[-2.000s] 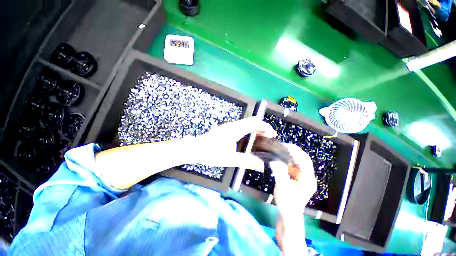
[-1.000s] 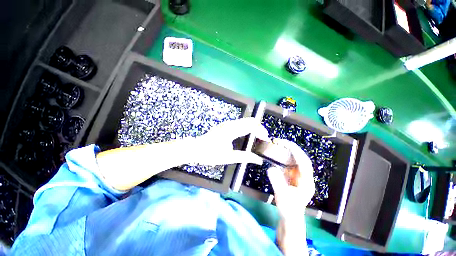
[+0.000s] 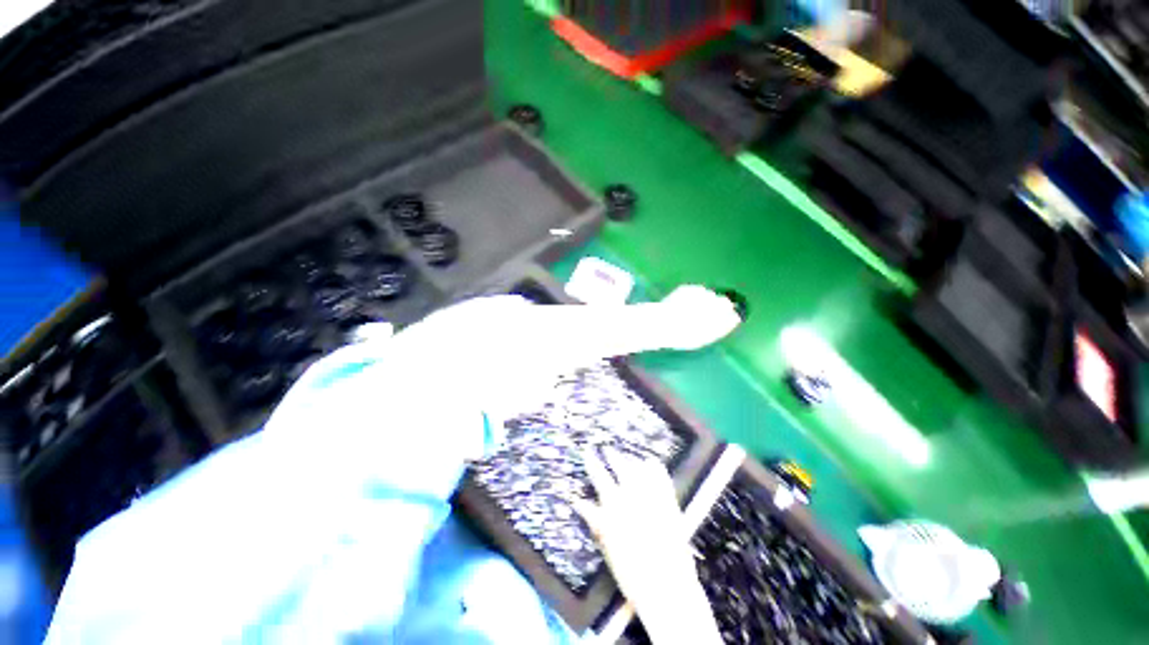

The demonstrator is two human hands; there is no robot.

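Note:
My left hand [image 3: 696, 318] is stretched out over the green surface, its fingers closed at a round black unit [image 3: 736, 304] that shows only partly past the fingertips. My right hand [image 3: 634, 494] is over the silver parts tray, with its fingers apart at the heap of small silver parts [image 3: 536, 510]. No held part can be made out in it. Both hands are overexposed and somewhat blurred. The tray of small black parts [image 3: 769, 573] is right of my right forearm.
A divided tray [image 3: 485, 208] with round black units is at left. More round units [image 3: 619, 202] stand spaced along the green surface [image 3: 680, 227]. A white counter [image 3: 599, 281], a yellow-topped piece [image 3: 791, 479] and a white basket [image 3: 926, 570] are behind the parts trays. Dark boxes line the far side.
The view has turned left. My hands have parted: the left has moved forward to the green surface, the right has moved left to the silver parts.

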